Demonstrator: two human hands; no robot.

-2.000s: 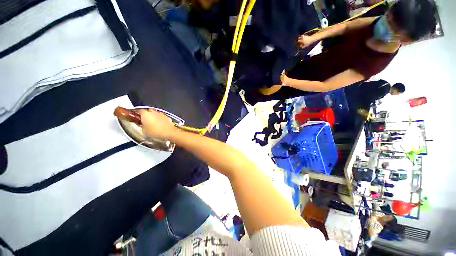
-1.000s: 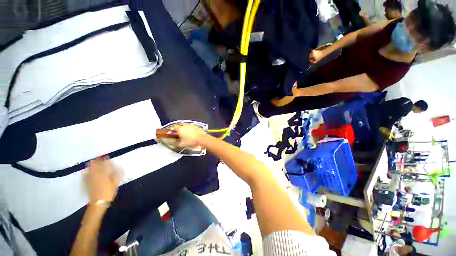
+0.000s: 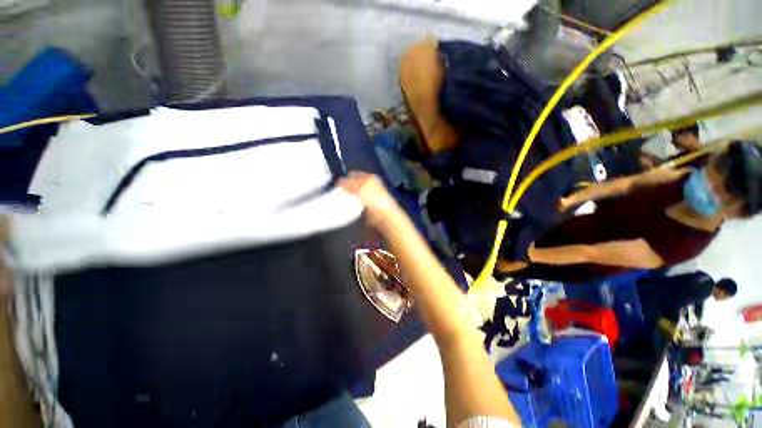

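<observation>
A white garment panel (image 3: 209,236), blurred, stretches across the pressing table at the near edge of the stack of pressed panels (image 3: 234,125). My right hand (image 3: 361,185) grips the panel's right end beside the stack's right corner. My left hand cannot be made out; a brownish blur at the left edge may be my left arm. The steam iron (image 3: 383,282) rests on the dark table cover (image 3: 200,334), below my right hand and beside my forearm, with nobody holding it.
White and dark pieces (image 3: 35,334) hang at the table's left end. Yellow hoses (image 3: 535,150) run overhead on the right. A masked person (image 3: 668,217) handles dark garments (image 3: 493,125) alongside. A blue crate (image 3: 564,376) and red container (image 3: 585,319) stand at the lower right.
My right hand has let go of the iron and taken the panel's right end. The panel has moved up from the table's middle to the stack. The view has shifted, and my left hand has left the panel's middle.
</observation>
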